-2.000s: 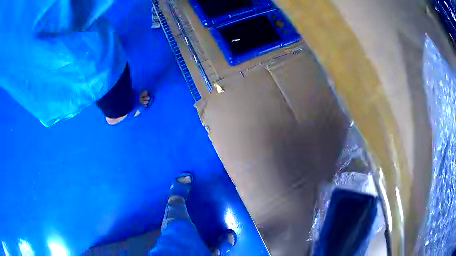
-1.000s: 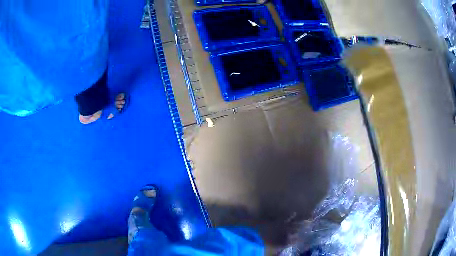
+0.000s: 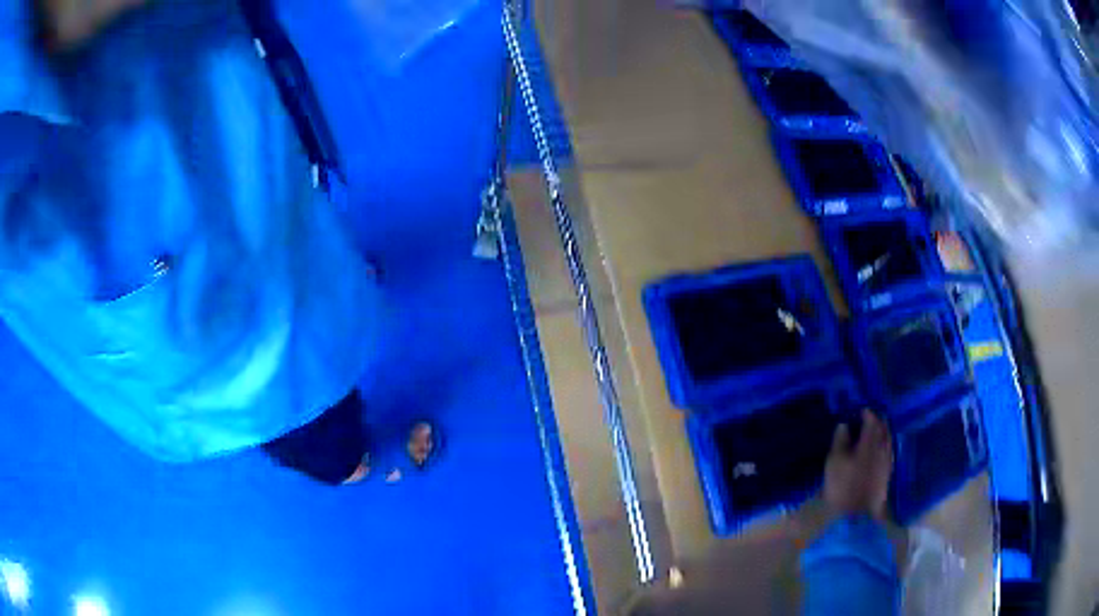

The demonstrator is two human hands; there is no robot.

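Observation:
Blue-framed units with black screen-like centres lie flat in two columns on a brown cardboard liner (image 3: pixel 657 132). The nearest unit of the left column (image 3: pixel 771 463) has my right hand (image 3: pixel 858 463) at its right end. The fingers point up the picture and overlap the unit's edge; whether they grip it is too blurred to tell. Another unit (image 3: pixel 741 327) lies just above it. The right column includes a unit (image 3: pixel 910 351) beside them. My left hand is not in view.
A chrome wire shelf edge (image 3: pixel 579 289) runs along the left of the cardboard. A person in a light blue smock (image 3: pixel 217 277) stands on the blue floor (image 3: pixel 458 361) at left. Blurred clear plastic (image 3: pixel 964 108) hangs across the upper right. More clear plastic (image 3: pixel 934 566) lies at the lower right.
The view has shifted along the shelf, so more units show and they sit lower in the picture. My right hand has come in at a unit. The brown tape band and my feet have left view.

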